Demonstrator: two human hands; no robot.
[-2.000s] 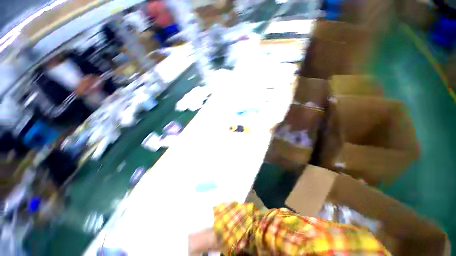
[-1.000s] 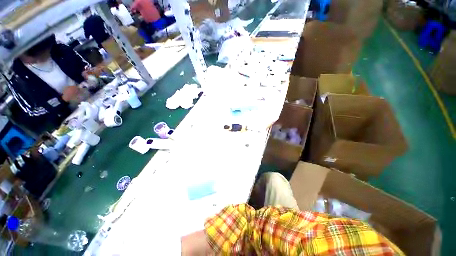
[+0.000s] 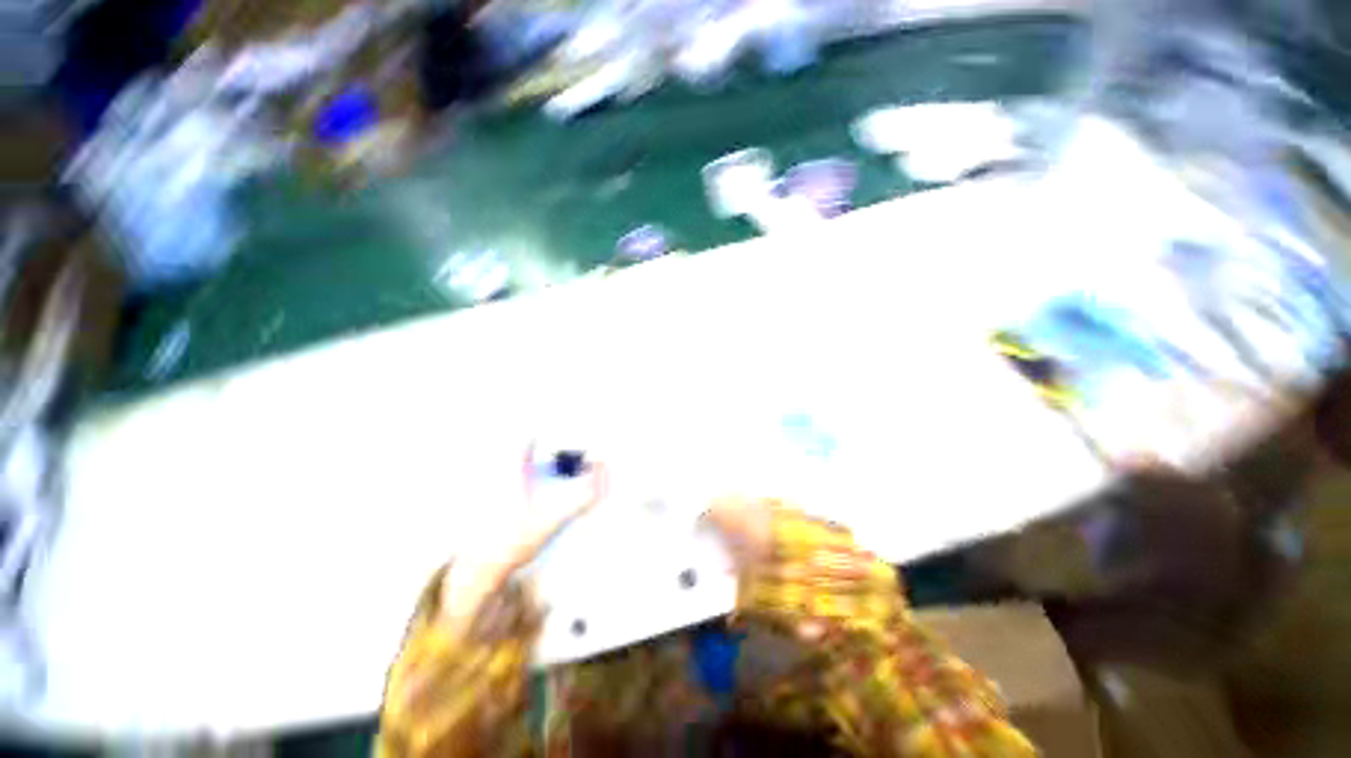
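Note:
The frame is blurred and the white bench is overexposed. My left hand is low in the middle, around a pale object with a small dark panel, which looks like a handheld fan; its outline is lost in the glare. My right hand is just right of it over the bench; its fingers are washed out and I cannot tell if they hold anything. Both sleeves are yellow-orange plaid. A faint teal pad lies beyond my right hand.
A white fan and a lilac fan lie on the green surface along the far side. A yellow-black tool lies at the right, near something light blue. A carton stands at the lower right.
The view has swung left, so the bench now runs across the picture. My left hand has come into view with the dark-panelled object. Both forearms now show at the bottom.

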